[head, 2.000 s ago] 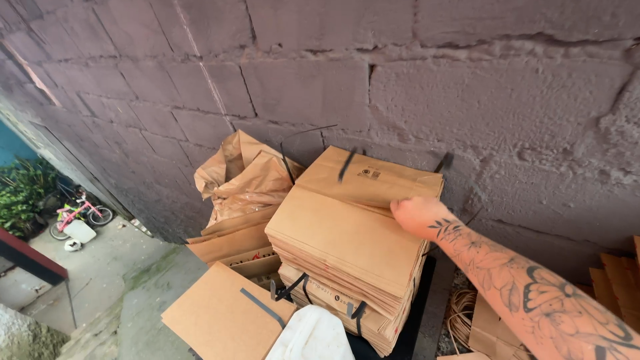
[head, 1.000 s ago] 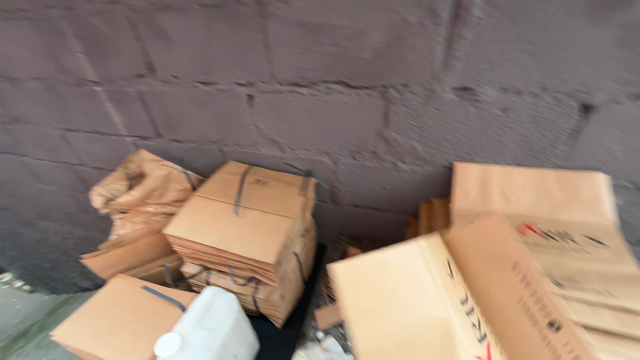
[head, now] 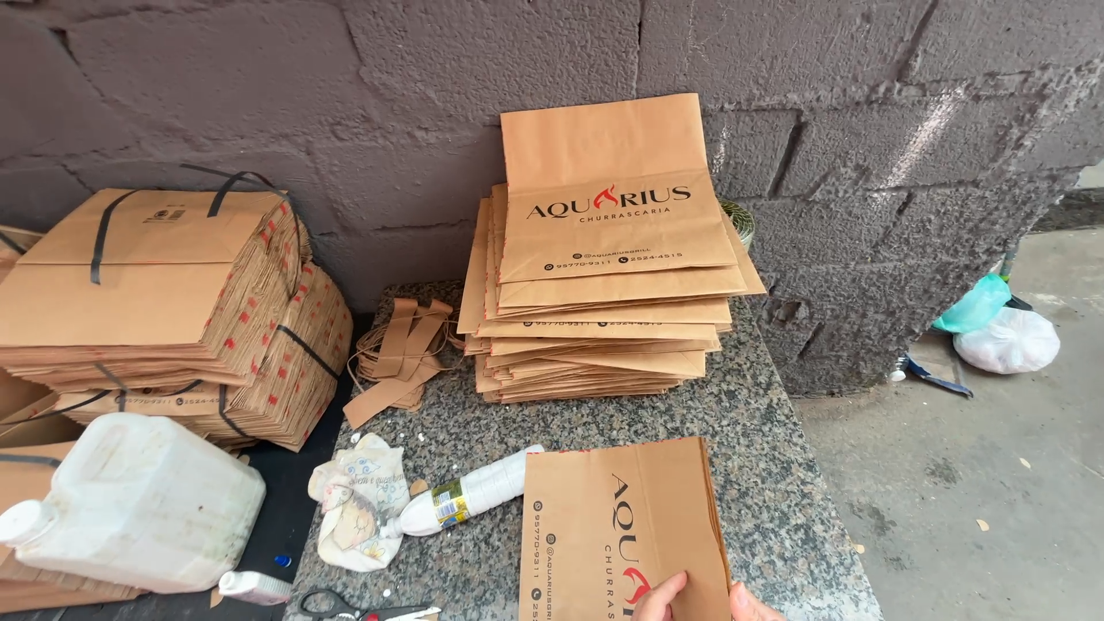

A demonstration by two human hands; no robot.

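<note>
A small stack of flat brown kraft paper bags [head: 621, 517] with printed writing is held at the bottom, over the near part of the granite top. My left hand [head: 661, 599] grips it, fingertips on the printed face. My right hand [head: 753, 604] holds the right edge; most of both hands is cut off by the frame. Beyond them stands a tall pile of similar paper bags [head: 604, 302] against the wall, the top one with its upper part raised. Bundles of paper bags with black straps [head: 129, 293] lie at the left.
On the granite countertop [head: 759, 448] are paper strips with cord [head: 401, 354], a crumpled cloth [head: 358, 500], a white plastic bottle [head: 470, 492] and scissors [head: 332, 604]. A white plastic jerrycan [head: 147, 500] stands left. The block wall [head: 414, 112] runs behind; tied plastic bags [head: 1005, 341] lie right.
The view has swung right. Two seconds ago one hand touched the strapped bundle; now both hands hold a small stack of bags at the granite top.
</note>
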